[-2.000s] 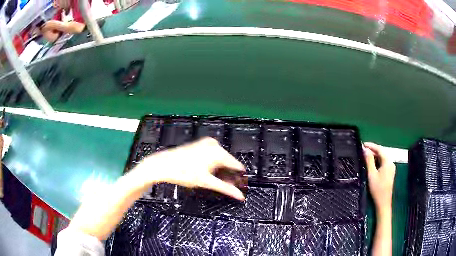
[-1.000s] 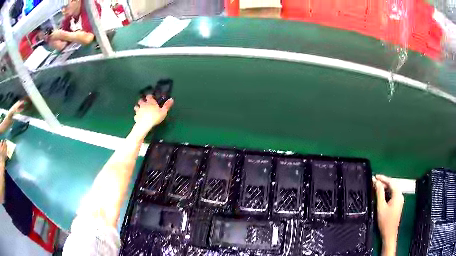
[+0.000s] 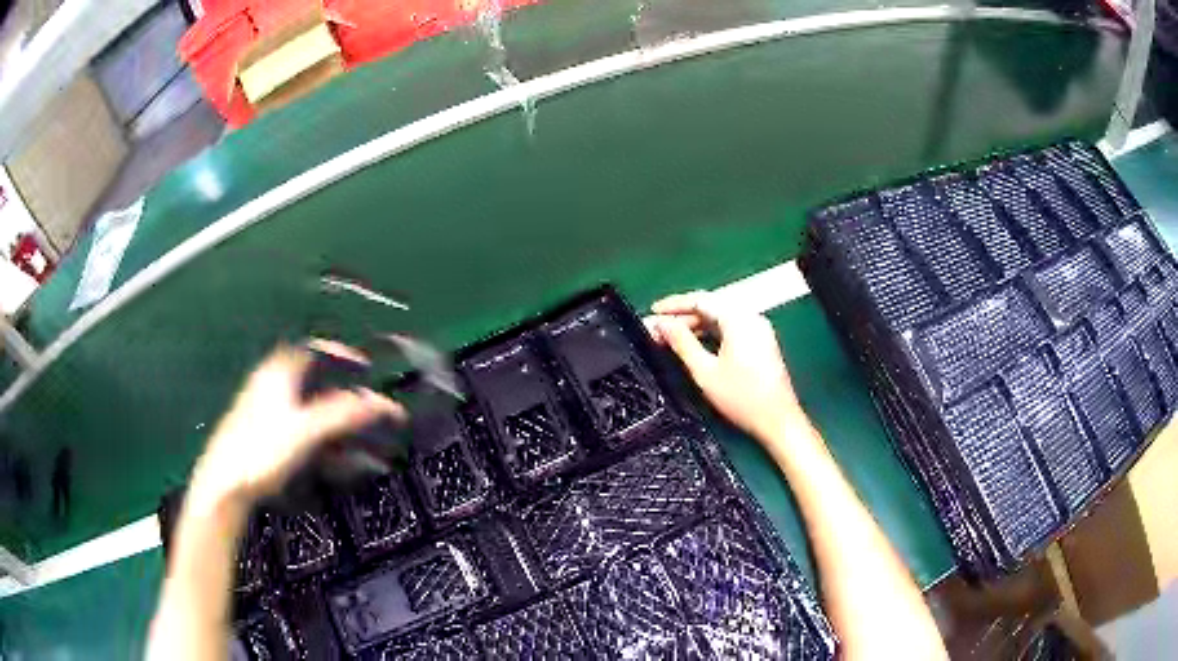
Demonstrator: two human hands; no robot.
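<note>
A black blister tray (image 3: pixel 517 549) lies tilted in the lower middle. Its far row holds several black phone housings (image 3: pixel 518 387), and one more lies sideways in the middle row. The pockets at its near right show bare glossy texture. My left hand (image 3: pixel 278 420) is blurred above the tray's far left part, with dark housing (image 3: pixel 339 375) between thumb and fingers; how many pieces is unclear. My right hand (image 3: pixel 730 362) has its fingertips at the tray's far right corner, thumb and fingers bent around the edge.
A thick stack of blister trays (image 3: pixel 1021 323) stands at the right, above a brown carton (image 3: pixel 1111 542). The green conveyor belt (image 3: pixel 620 181) runs beyond the tray, with small dark parts at far left. Blurred pale streaks show near my left hand. Red boxes (image 3: pixel 388 32) stand across the line.
My left hand has come back from the belt to over the tray, carrying dark housing. The view has turned right, showing more of the tray stack. My right hand remains at the tray's edge.
</note>
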